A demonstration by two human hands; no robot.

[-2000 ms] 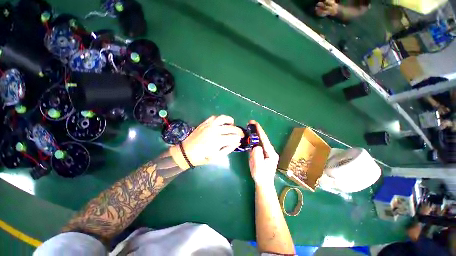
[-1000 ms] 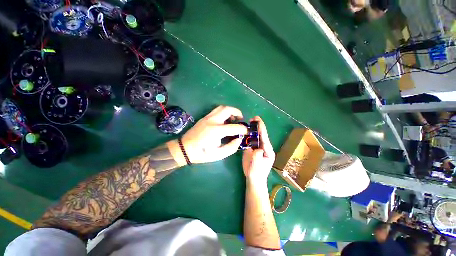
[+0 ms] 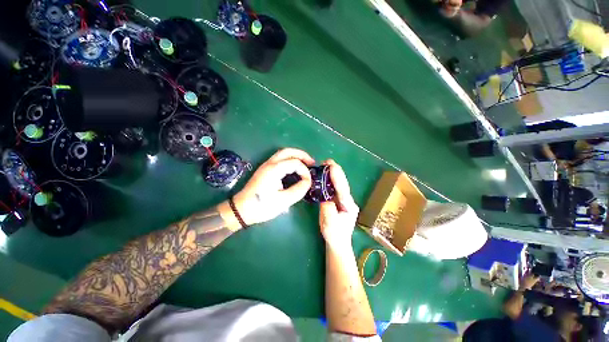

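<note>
A small black cylindrical unit (image 3: pixel 319 184) is held between both hands over the green bench. My left hand (image 3: pixel 272 190) grips its left side, with a dark part between thumb and fingers. My right hand (image 3: pixel 339 208) holds its right side, thumb and fingers around the rim. The fingers hide much of the unit. A round circuit board (image 3: pixel 226 169) lies left of my left hand, joined by red wires to a black housing (image 3: pixel 189 137) with a green dot.
A pile of black housings (image 3: pixel 120 99) and boards fills the upper left. A cardboard parts box (image 3: pixel 394 212) with small copper-coloured pieces, a white rounded container (image 3: pixel 451 230) and a tape roll (image 3: pixel 372 267) lie at right. Black cylinders (image 3: pixel 494 202) stand beyond the pale rail. Other people's hands show opposite.
The unit in my hands has turned, so its ringed edge shows more and the red part inside no longer shows. Both hands sit slightly further left in the picture.
</note>
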